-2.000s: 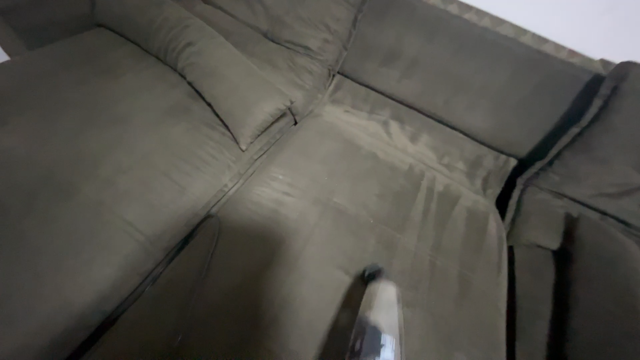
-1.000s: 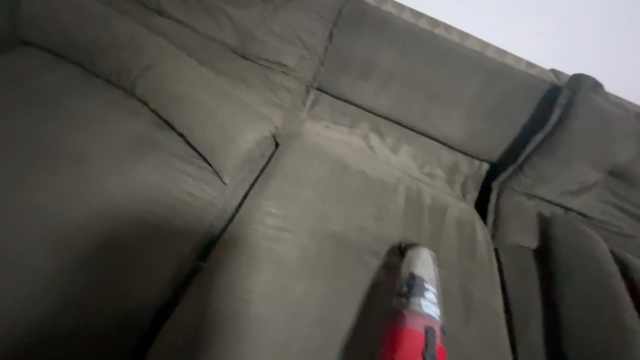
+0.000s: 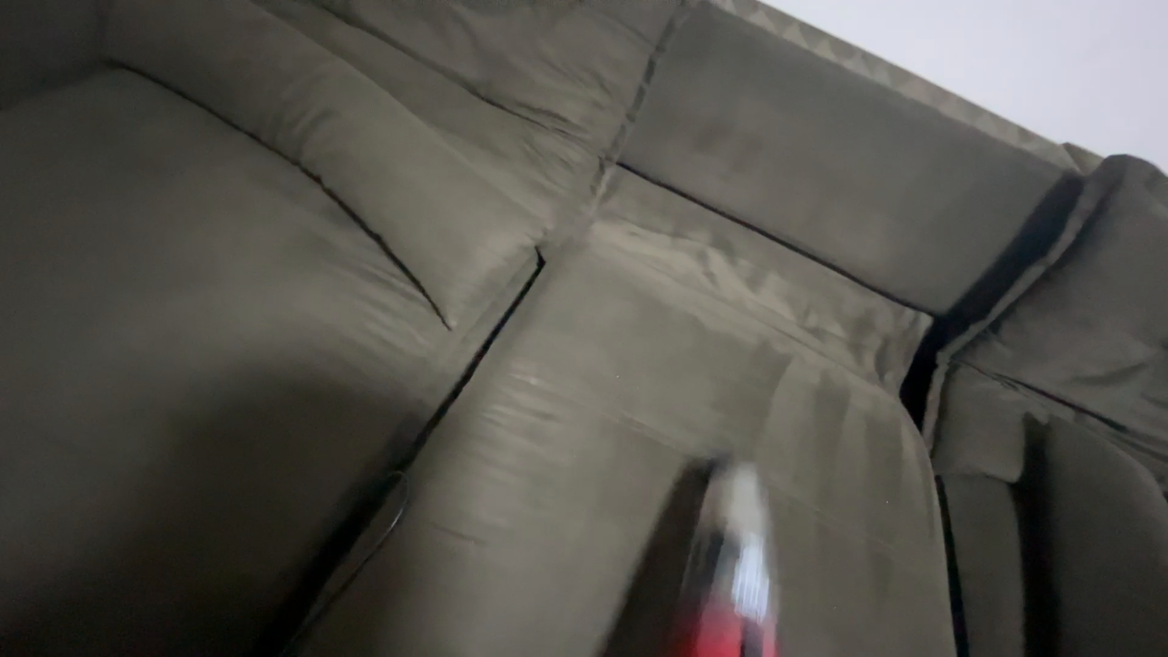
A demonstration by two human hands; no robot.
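Neither my left hand nor my right hand shows. A red handheld vacuum cleaner with a clear front part (image 3: 730,566) reaches in from the bottom edge, right of the middle, blurred. Its narrow tip lies on or just above the grey-green fabric seat cushion (image 3: 566,438) of a sofa; contact cannot be told. What holds the tool is out of view. Darker and lighter streaks mark the cushion's nap to the right of the tip, and a dark shadow falls to its left.
Another wide seat cushion (image 3: 182,274) fills the left, split off by a dark gap. Behind stands the backrest (image 3: 839,155), with a patterned strip (image 3: 912,82) and a pale wall (image 3: 1031,55) beyond. More sofa sections (image 3: 1095,328) are at the right, past a deep dark gap.
The tool reached in farther one second ago, with more of its red body showing; now its tip is lower in view. The view has shifted somewhat.
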